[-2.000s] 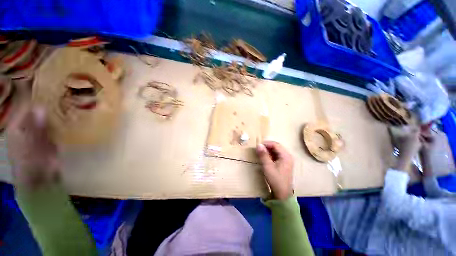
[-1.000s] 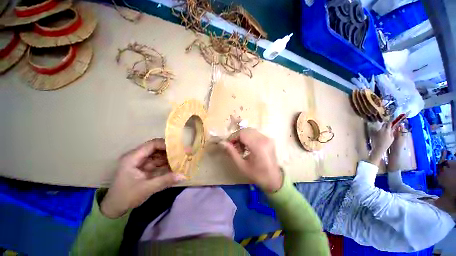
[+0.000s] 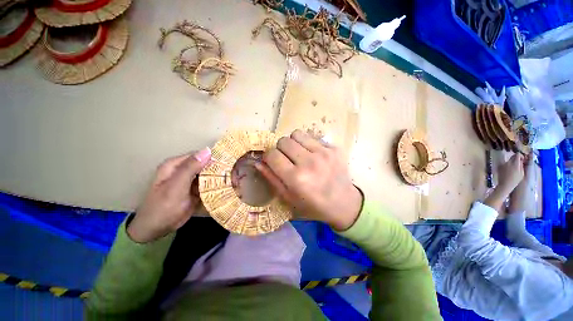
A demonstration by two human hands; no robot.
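A tan straw hat brim ring [image 3: 229, 204] is held up in front of me, its flat ribbed face and open centre towards the camera. My left hand [image 3: 168, 195] grips its left edge, thumb on the face. My right hand [image 3: 309, 175] is over the ring's right side, with its fingertips at the inner edge of the opening. Whether the right fingers hold a glue applicator or anything else cannot be seen. The cardboard glue pad [image 3: 323, 103] lies behind, partly hidden by the right hand.
Red-banded straw hats [image 3: 78, 59] overlap at upper left. A small cord clump [image 3: 204, 66] and a cord pile [image 3: 311, 37] lie at the back, beside a white glue bottle [image 3: 382, 34]. A ring with cord [image 3: 411, 157] lies right. A blue crate [image 3: 468, 47] and a coworker's arms are further right.
The brim ring has turned to face the camera more. My right hand has moved from the pad to the ring's opening. My left hand still holds the ring.
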